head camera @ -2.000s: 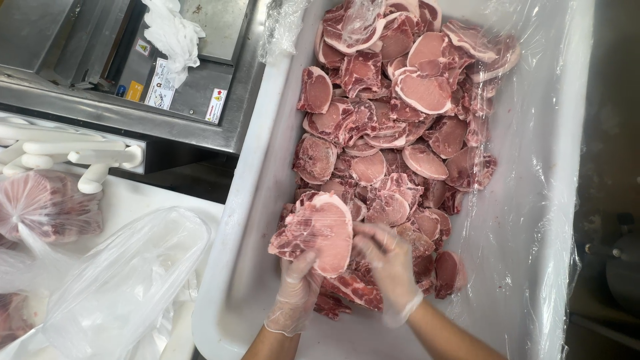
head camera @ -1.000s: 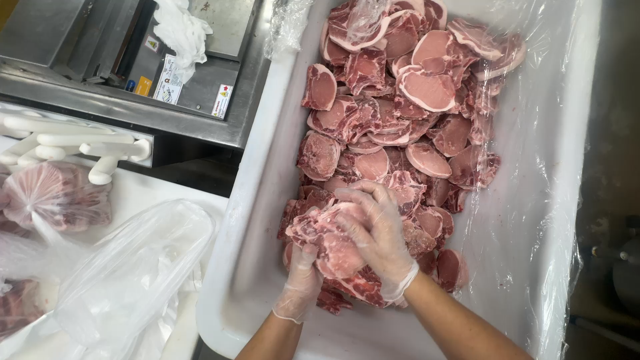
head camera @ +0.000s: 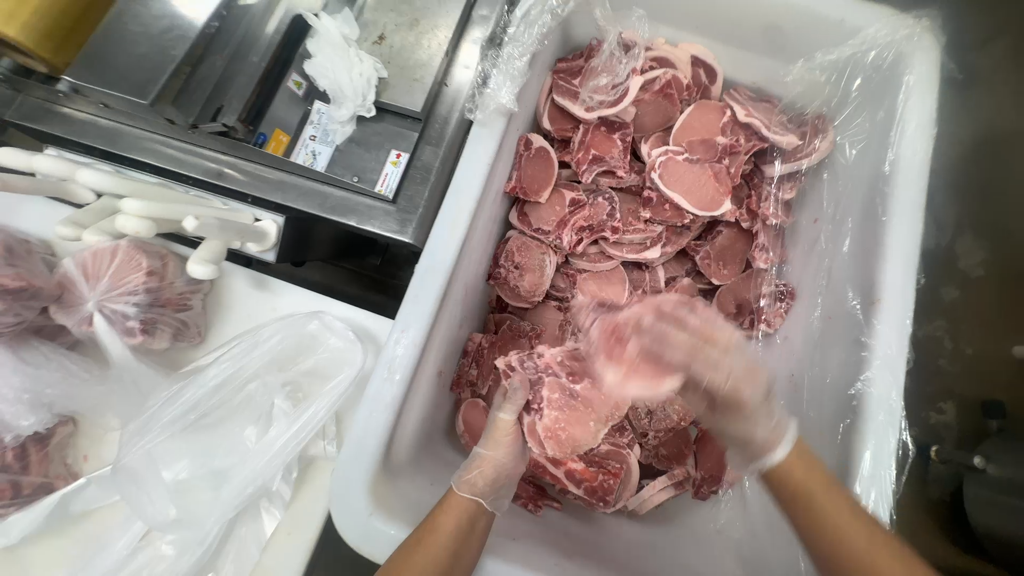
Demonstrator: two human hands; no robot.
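Observation:
A large white plastic tub (head camera: 416, 320) holds a heap of raw bone-in pork chops (head camera: 640, 216), partly under clear plastic film. Over the lower part of the heap, my left hand (head camera: 498, 448), in a clear disposable glove, grips a pork chop (head camera: 564, 404) by its left edge. Just to the right and above it, my gloved right hand (head camera: 724, 376) is blurred by motion and holds another pork chop (head camera: 640, 340). The two held chops overlap in the view, and whether they touch cannot be told.
Left of the tub, a white board (head camera: 272, 296) carries knotted clear bags of meat (head camera: 132, 292) and an empty clear plastic bag (head camera: 240, 408). Above are white plastic tubes (head camera: 144, 208) and a stainless steel wrapping machine (head camera: 384, 216) with crumpled white plastic (head camera: 344, 72) on it.
My hands, close together on the meat one second ago, are now apart, each with a chop. The right hand has moved away from the left one.

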